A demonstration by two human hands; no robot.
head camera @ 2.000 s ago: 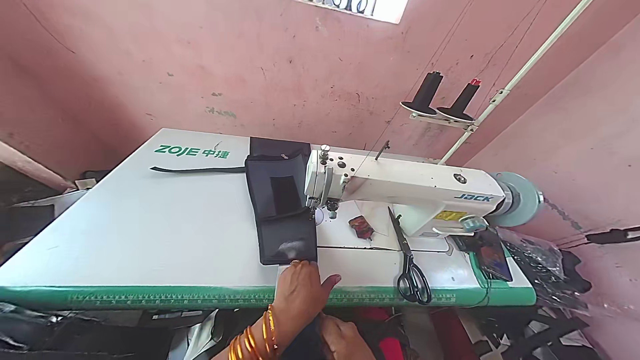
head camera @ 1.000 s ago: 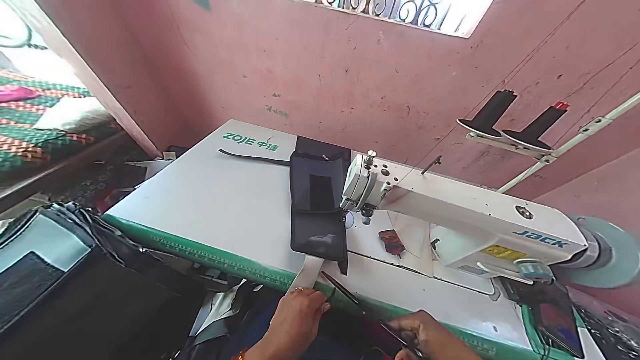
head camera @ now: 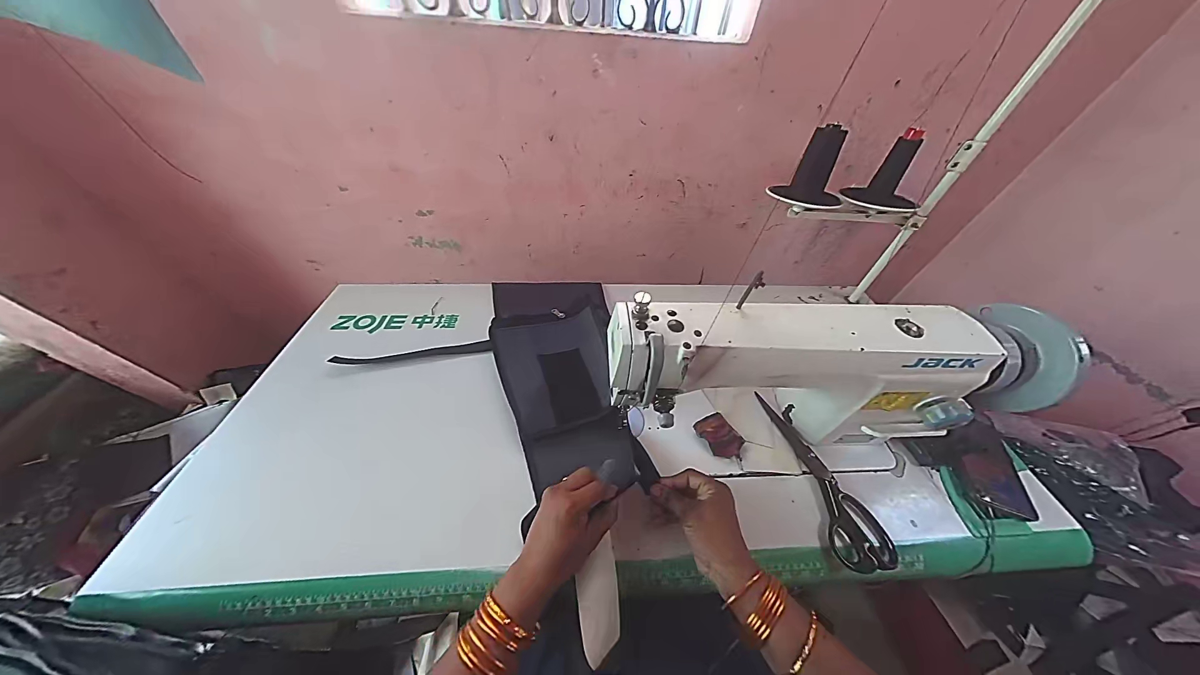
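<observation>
A dark fabric piece with a pocket and a black patch (head camera: 565, 386) lies on the white sewing table, its right edge beside the needle area of the Jack sewing machine (head camera: 816, 352). My left hand (head camera: 572, 516) pinches its near end. A pale strip (head camera: 598, 600) hangs from there over the table's front edge. My right hand (head camera: 701, 520) grips a narrow black strap (head camera: 647, 466) at the piece's near right corner. Black-handled scissors (head camera: 834, 502) lie to the right of my right hand. A thin black strap (head camera: 412, 353) stretches left from the piece.
Two black thread cones (head camera: 816, 169) stand on a holder behind the machine. A small dark reddish item (head camera: 719, 435) lies under the machine arm. At the table's right end lies a phone-like dark device (head camera: 998, 478). The green front edge (head camera: 375, 598) bears a ruler scale.
The scissors, in my right hand one second ago, now lie on the table. My right hand has moved to the fabric and taken the narrow strap.
</observation>
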